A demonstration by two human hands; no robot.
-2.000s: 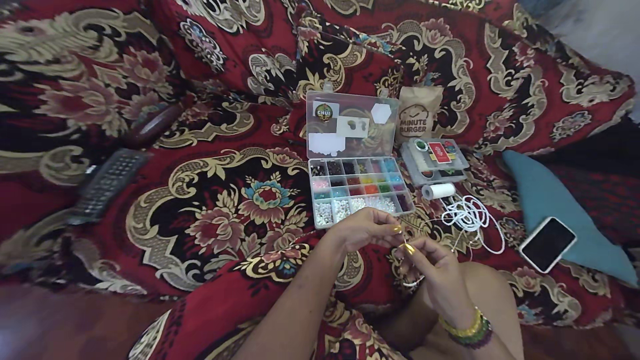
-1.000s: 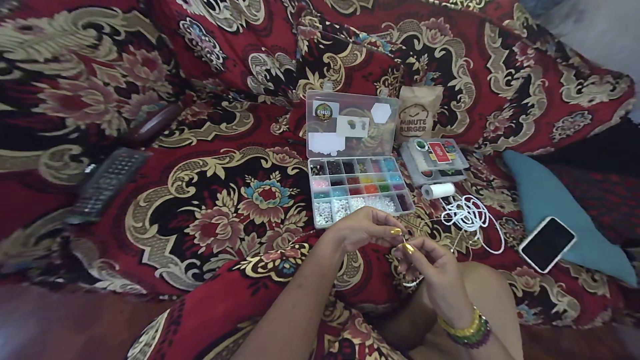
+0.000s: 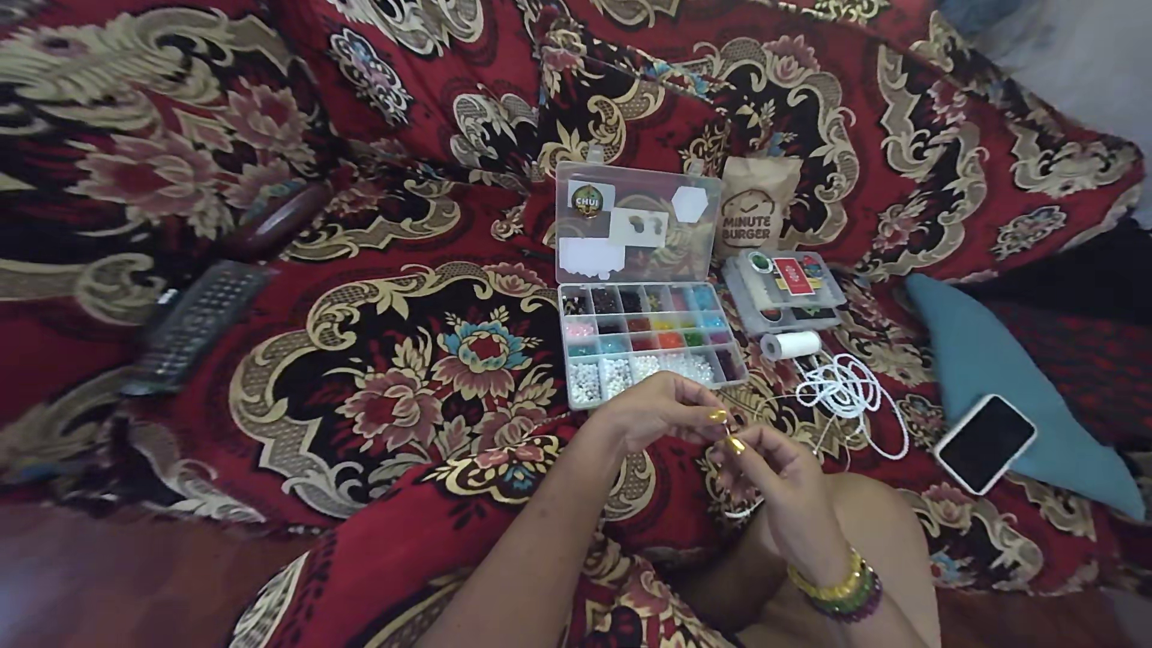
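My left hand [image 3: 661, 412] and my right hand [image 3: 778, 472] meet fingertip to fingertip over my lap, pinching something tiny between them, probably the end of a thin strand; it is too small to tell. A white strand [image 3: 743, 514] shows below the fingers. Beaded bracelets [image 3: 841, 589] in yellow, green and purple circle my right wrist. Just beyond my left hand lies an open clear plastic bead organizer [image 3: 565, 360], its compartments holding beads of several colours. White cord [image 3: 846, 387] lies loosely coiled to the right, beside a spool of white thread [image 3: 792, 346].
Stacked clear plastic cases [image 3: 742, 292] and a brown paper bag [image 3: 760, 202] stand behind the spool. At right a smartphone [image 3: 986, 445] rests partly on a teal cloth [image 3: 999, 360]. A remote control [image 3: 200, 324] lies at left. Patterned red fabric [image 3: 360, 396] covers the sofa.
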